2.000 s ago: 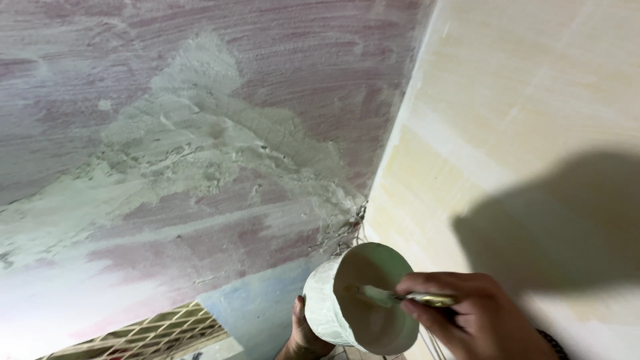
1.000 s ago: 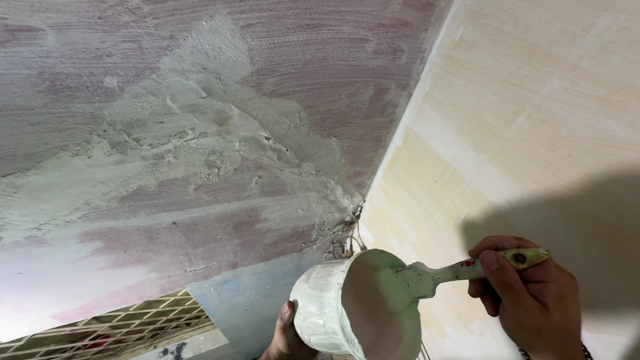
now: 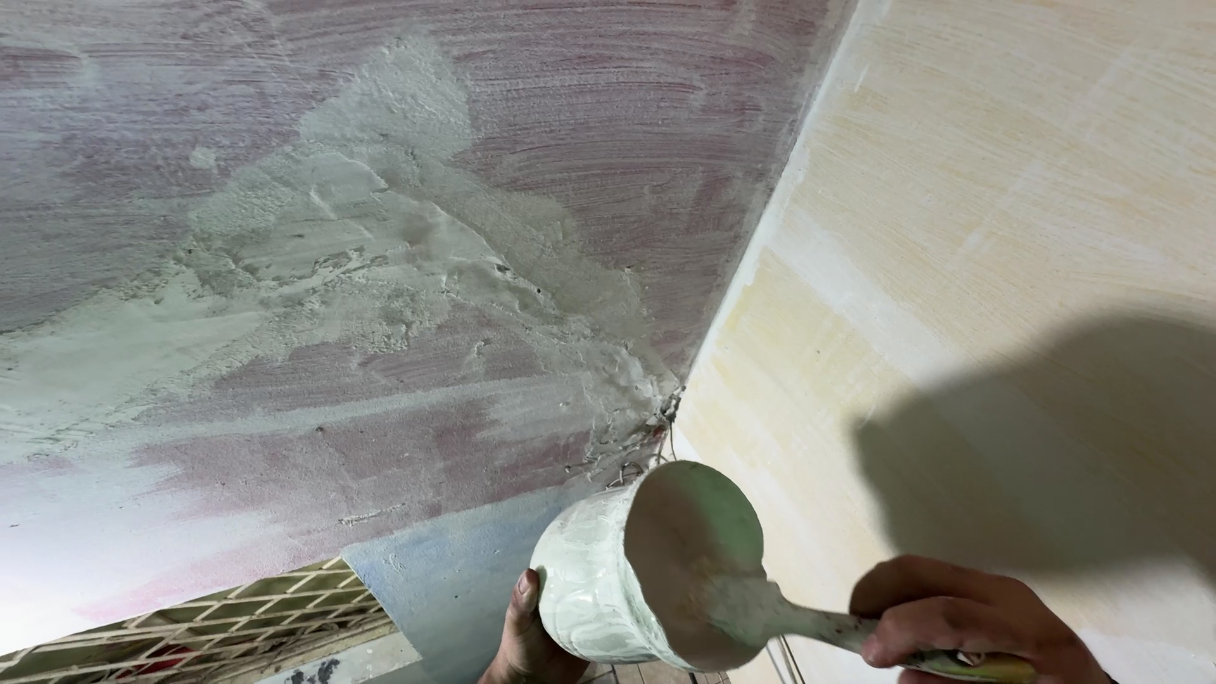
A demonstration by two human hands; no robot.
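Note:
My left hand [image 3: 532,632] holds a paint-smeared white plastic bucket [image 3: 594,579] from its left side, near the bottom middle of the head view. The bucket is tilted with its mouth to the right, and paint or a similar liquid shows inside. At the lower right, my right hand [image 3: 959,617] grips the handle of a paintbrush [image 3: 826,622]. The coated bristle end lies inside the bucket's mouth. Beyond the bucket rises a purplish wall [image 3: 608,123] with a rough grey-green plaster patch [image 3: 408,247].
A cream wall [image 3: 988,218] meets the purplish one at a corner, and a dark shadow falls on it. Thin wires [image 3: 629,470] stick out low at the corner. Lattice [image 3: 247,617] and a pale blue wall section [image 3: 465,570] are at the lower left.
The brush, raised at the bucket's rim a second ago, has gone down into the mouth. My right hand has moved lower with it. My left hand still holds the bucket.

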